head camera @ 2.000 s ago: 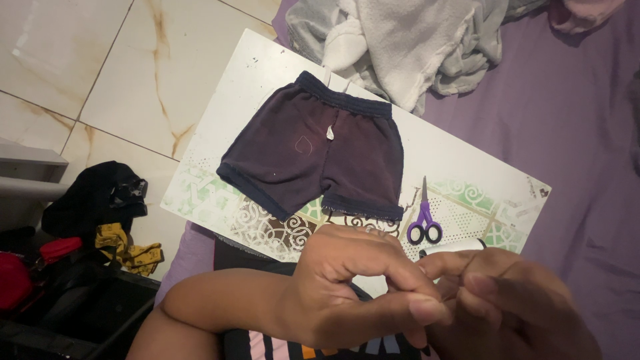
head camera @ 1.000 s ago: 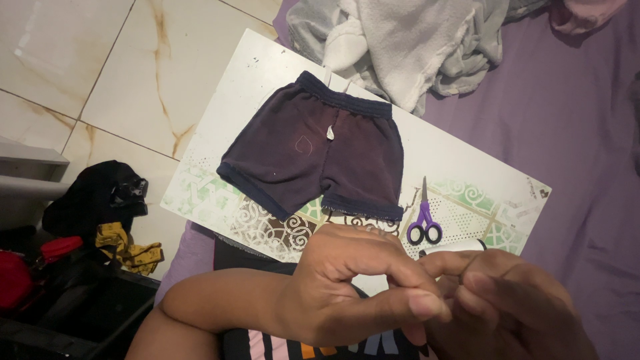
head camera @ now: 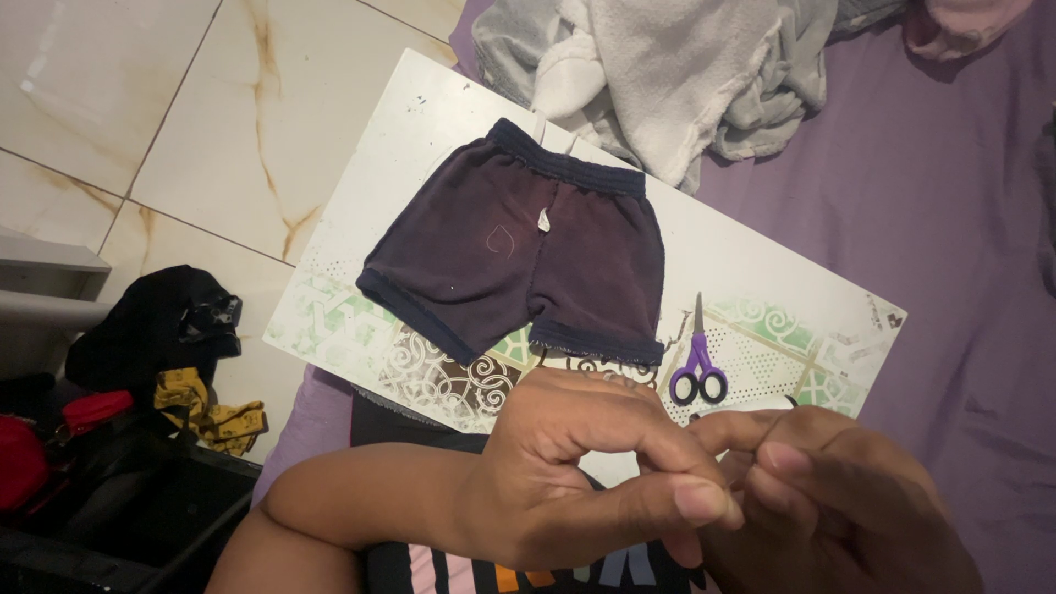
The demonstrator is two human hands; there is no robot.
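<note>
Low in the view, my left hand (head camera: 602,470) has its thumb and index fingertips pinched together; whatever lies between them is too small to make out. My right hand (head camera: 833,495) is close against it on the right, thumb and fingertips also together, any held item not discernible. Beyond them a pair of dark shorts (head camera: 462,239) with a navy waistband lies flat on a white patterned board (head camera: 709,247). A loose light thread (head camera: 501,240) and a small white tag (head camera: 544,220) show on the shorts. Purple-handled scissors (head camera: 699,363) rest on the board, right of the shorts, blades closed.
Grey and white fleece blankets (head camera: 660,74) are heaped past the board on a purple sheet (head camera: 932,223). At left, a black cap (head camera: 157,330), a yellow patterned cloth (head camera: 206,412) and red items (head camera: 21,462) lie at a dark bin. A white object is partly hidden behind my right hand.
</note>
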